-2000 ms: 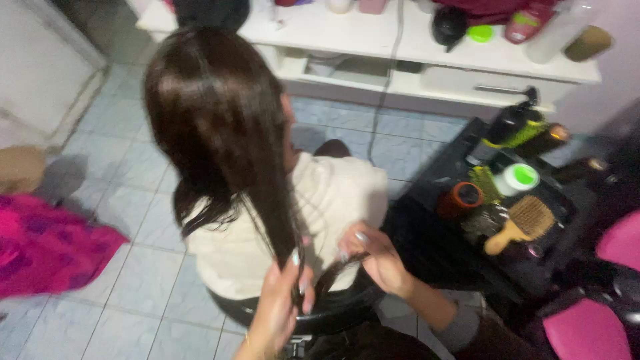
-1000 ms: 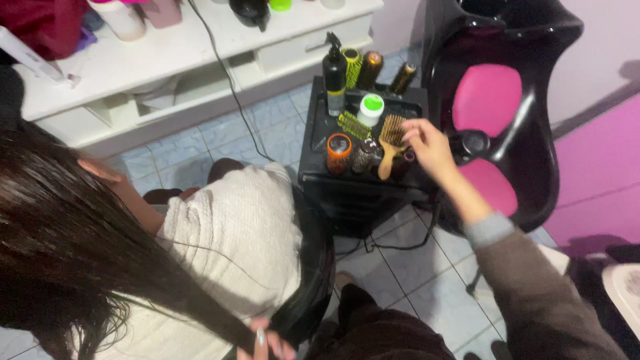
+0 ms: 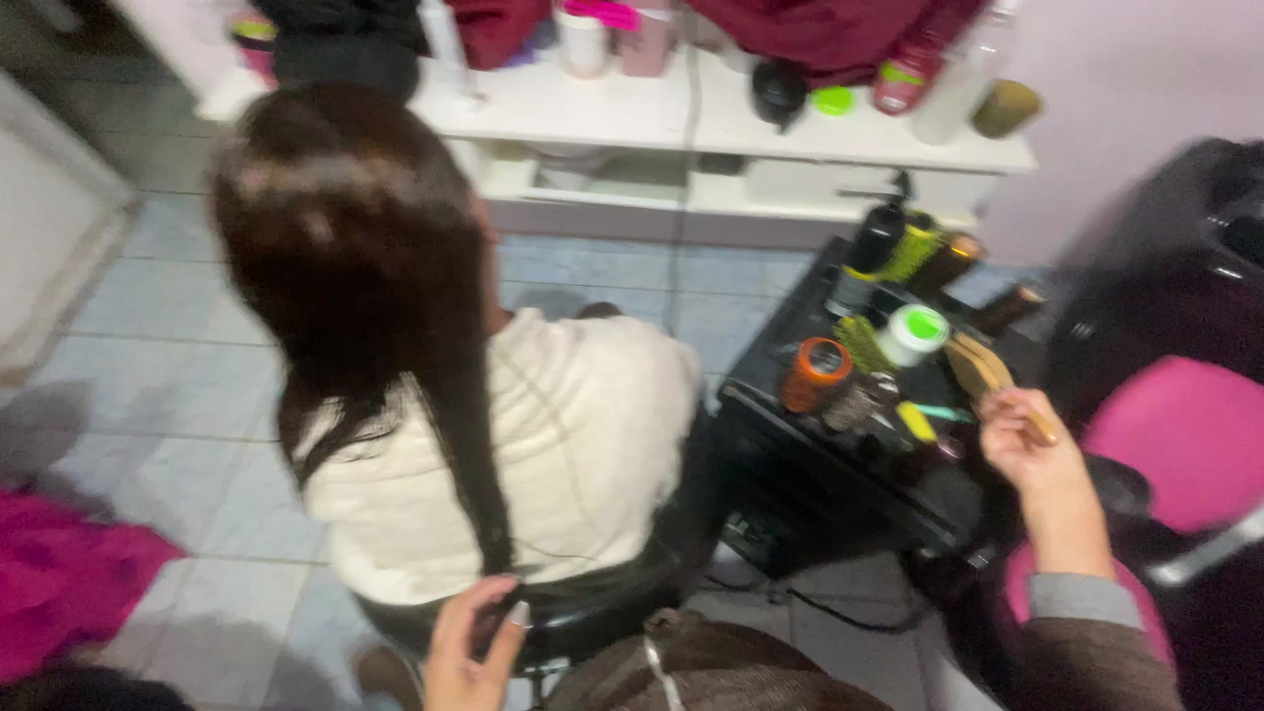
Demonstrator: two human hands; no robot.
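A person with long dark hair (image 3: 346, 227) and a cream top (image 3: 592, 425) sits with their back to me on a black chair. At the bottom, my left hand (image 3: 479, 642) holds the end of a long lock of that hair between thumb and fingers. My right hand (image 3: 1032, 434) grips the handle of a wooden paddle brush (image 3: 978, 365), over the right edge of a black salon trolley (image 3: 750, 395). On the trolley, left of the brush, stand a white jar with a green lid (image 3: 913, 334) and an orange round brush (image 3: 818, 373).
More round brushes and a black pump bottle (image 3: 877, 237) stand at the trolley's back. A white counter (image 3: 592, 109) with bottles runs along the wall. At right is a black and pink salon chair (image 3: 1185, 444); a magenta cloth (image 3: 79, 583) lies at left. A cable (image 3: 859, 620) crosses the floor.
My right hand has gone from the hair to the trolley and taken hold of the paddle brush, uncovering a yellow and a teal item. My left hand still holds the lock. The view has swung right and back.
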